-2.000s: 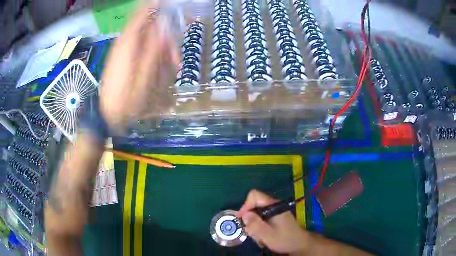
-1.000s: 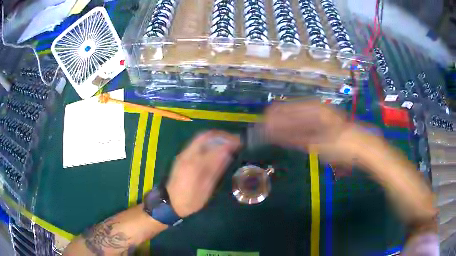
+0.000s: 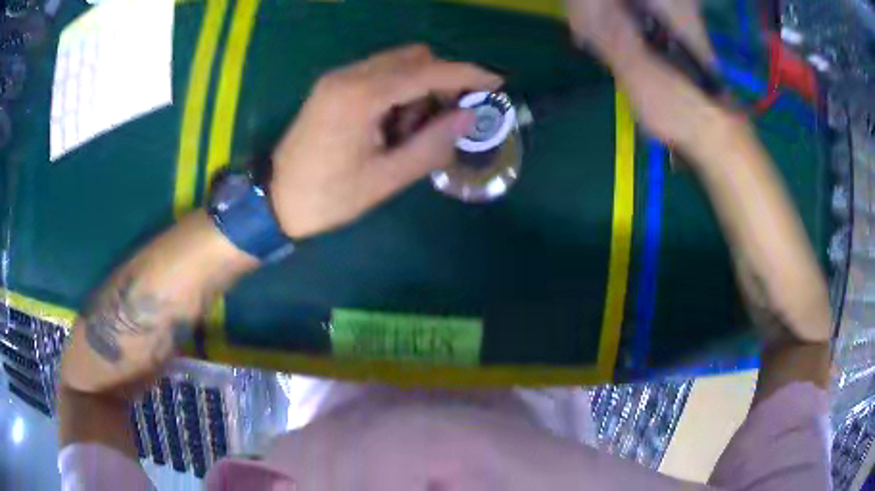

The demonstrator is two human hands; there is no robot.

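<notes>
My left hand (image 3: 374, 139) holds a small round metal speaker driver (image 3: 485, 122) between thumb and fingers, its white-ringed face up. The held driver overlaps another silver driver (image 3: 477, 180) just below it in the picture, which is partly hidden; whether they touch I cannot tell. My right hand (image 3: 652, 48) is blurred at the top right edge, around a dark pen-like test probe (image 3: 676, 58). Its fingertips are partly cut off by the edge.
A white record sheet (image 3: 113, 77) lies at upper left. A green label (image 3: 407, 337) is at the front edge. Yellow tape (image 3: 622, 230) and blue tape (image 3: 650, 249) run along the right. A red block (image 3: 792, 72) is at upper right. Trays of drivers (image 3: 182, 422) show below the bench edge.
The view has tilted down towards my body. My left hand has come to the driver on the mat and holds a driver over it. My right hand has moved apart to the right, around the probe.
</notes>
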